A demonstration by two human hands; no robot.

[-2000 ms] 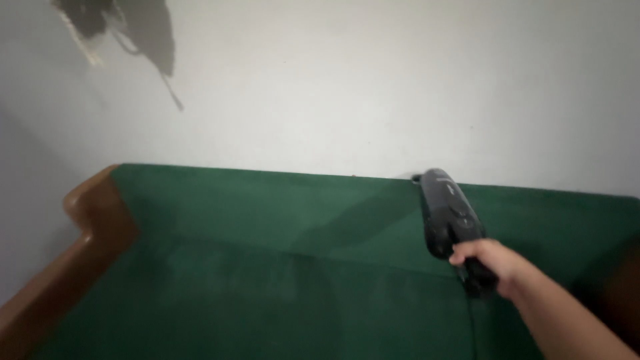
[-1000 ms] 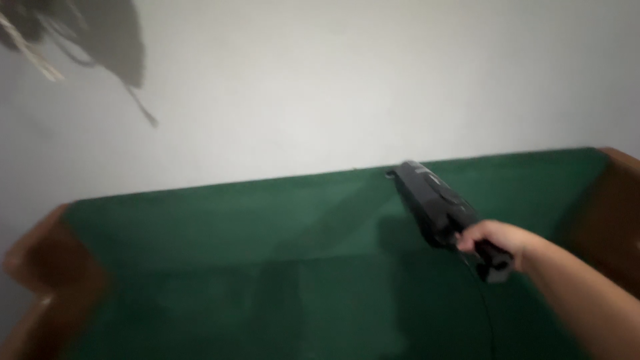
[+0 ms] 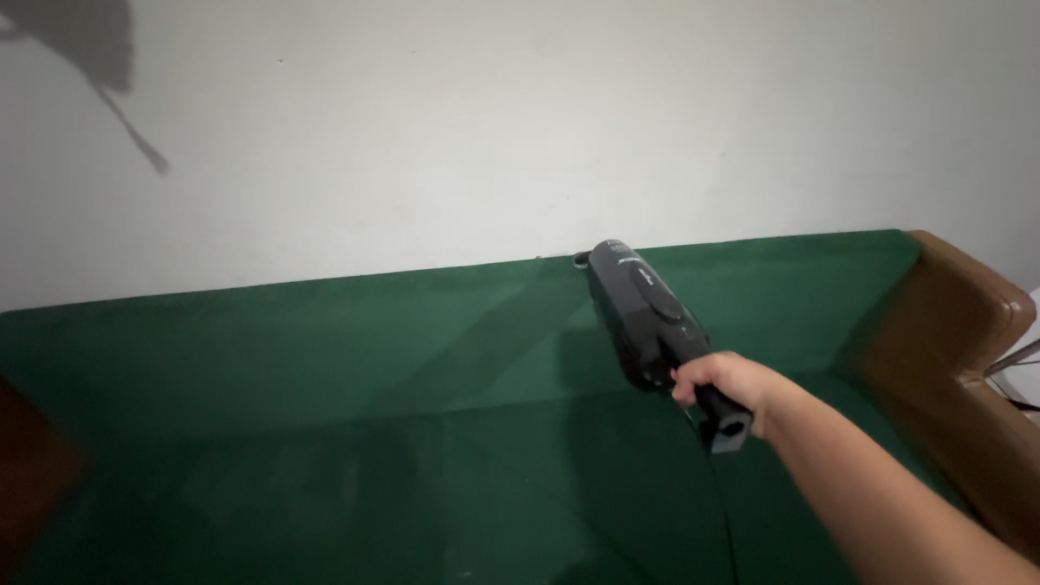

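Observation:
My right hand [image 3: 727, 386] is closed around the handle of a black handheld vacuum cleaner [image 3: 642, 309], right of the middle of the view. The vacuum slants up and to the left, and its front end lies at the top edge of the green fabric backrest [image 3: 390, 333] of a sofa, close to the wall. A thin black cord [image 3: 725, 504] hangs down from near the handle over the green seat [image 3: 487, 487]. My left hand does not show.
A pale wall [image 3: 455, 146] rises behind the backrest. At the right stands a glossy brown armrest [image 3: 942, 325], with a thin rod and cable beyond it. A reddish-brown part [image 3: 32, 463] shows at the lower left. A dark shadow falls on the wall at the upper left.
The view has shifted, with the right armrest now further into it. My right hand still grips the vacuum, whose front end stays near the backrest's top edge.

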